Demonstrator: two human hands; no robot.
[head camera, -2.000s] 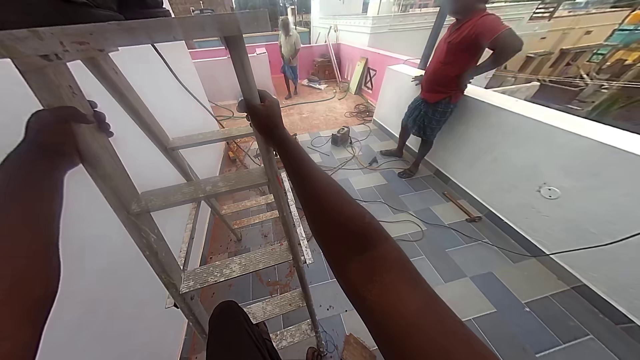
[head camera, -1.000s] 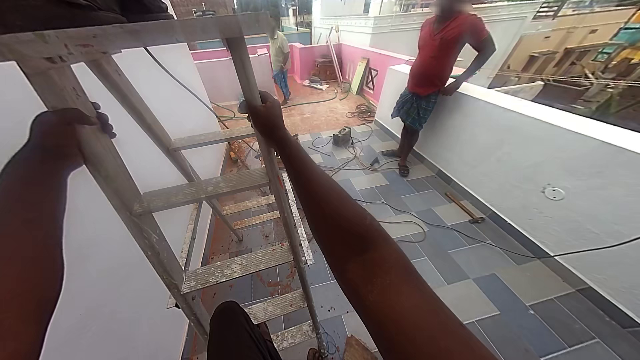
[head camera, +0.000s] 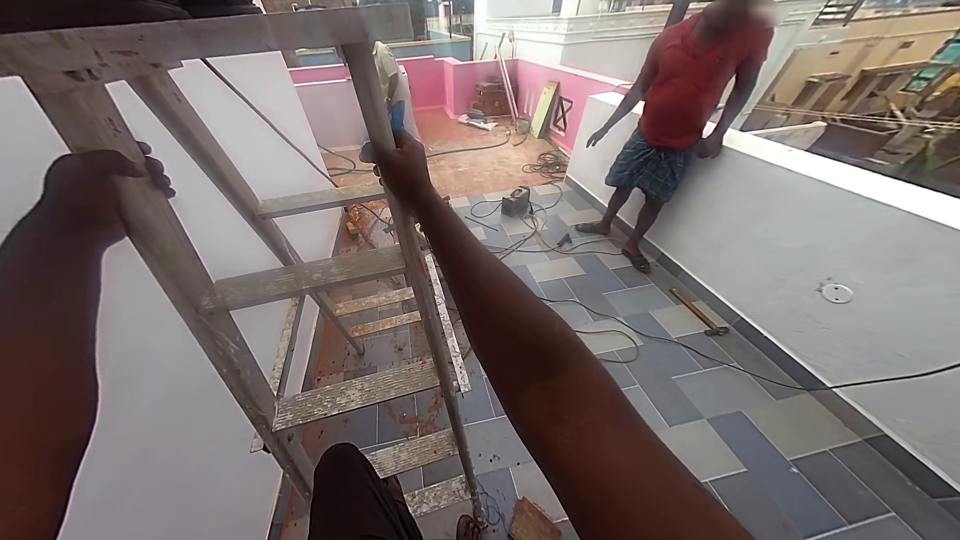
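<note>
A paint-spattered metal stepladder (head camera: 341, 271) stands in front of me, its steps running down to the tiled floor. My left hand (head camera: 112, 187) grips the ladder's left side rail, fingers wrapped around its edge. Higher on the right rail, my right hand (head camera: 401, 165) is closed around the metal, arm stretched forward. Across the upper left runs the ladder's top plate (head camera: 187, 37), with dark footwear partly visible on it. My knee in dark cloth shows at the bottom, beside the lower steps.
A person in a red shirt (head camera: 686, 82) leans by the white parapet (head camera: 787, 225). Another person (head camera: 390, 82) is partly hidden behind the right rail. Cables, a dark power-tool box (head camera: 516, 202) and a hammer (head camera: 699, 311) lie on the tiles. A white wall (head camera: 172, 337) rises at left.
The person in red has shifted stance and now has one arm hanging away from the body. The far person has moved left behind the ladder rail. Both my hands have stayed on the rails.
</note>
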